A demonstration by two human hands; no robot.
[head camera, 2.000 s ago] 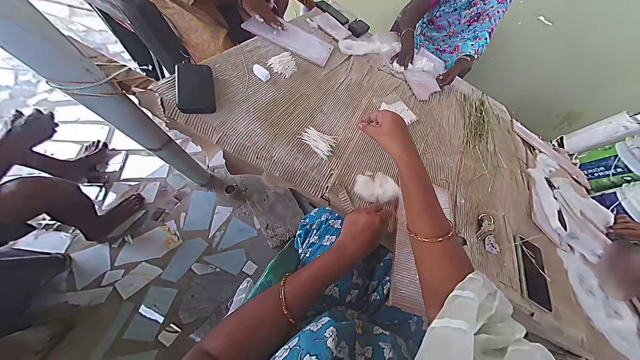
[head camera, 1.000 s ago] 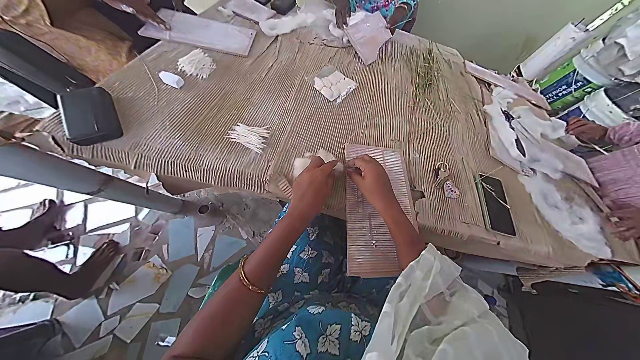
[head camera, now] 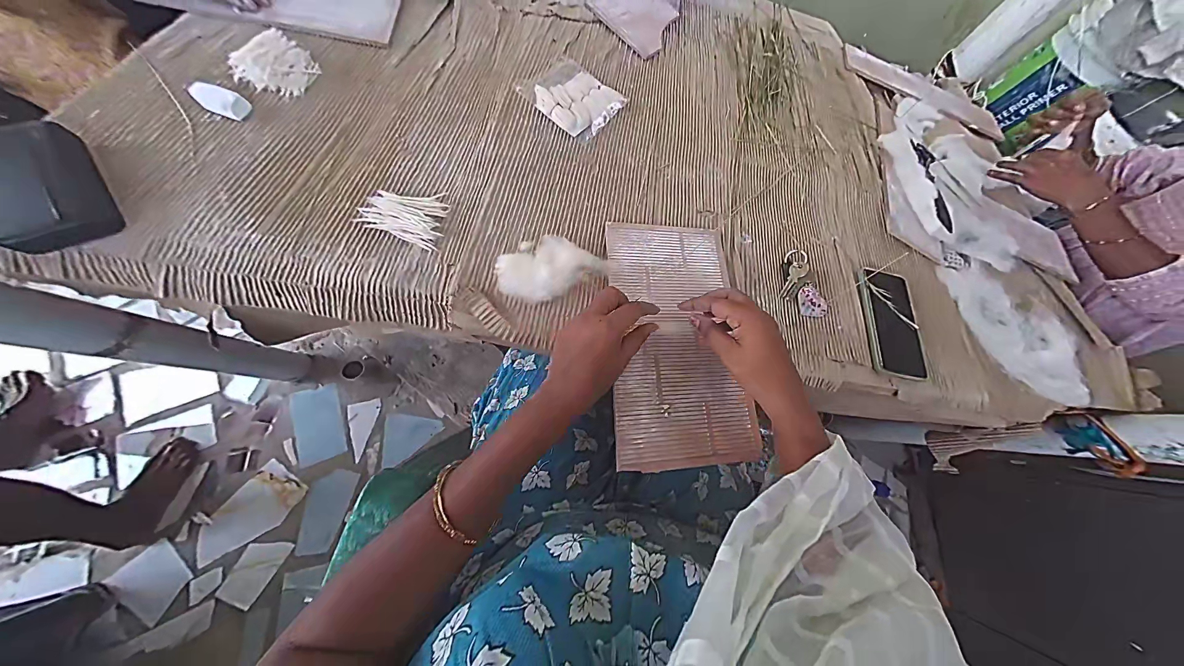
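Observation:
A ribbed board lies partly on the table edge and partly over my lap. Above its middle, my left hand and my right hand face each other with thumbs and index fingers pinched. A thin pale strand, likely cotton, seems to stretch between the fingertips; it is hard to see. Just left of the board's top rests a tuft of white cotton. Farther left lies a bundle of thin white wicks. A clear packet of white cotton pieces is beyond the board.
The table has a ribbed cloth. Keys and a phone lie to the right, near cotton sheets and another person's hands. At left are a black case, a white pile and a small white container.
My hands have moved from the cotton tuft to over the ribbed board, and the tuft now lies apart from them. The view has shifted closer to the table.

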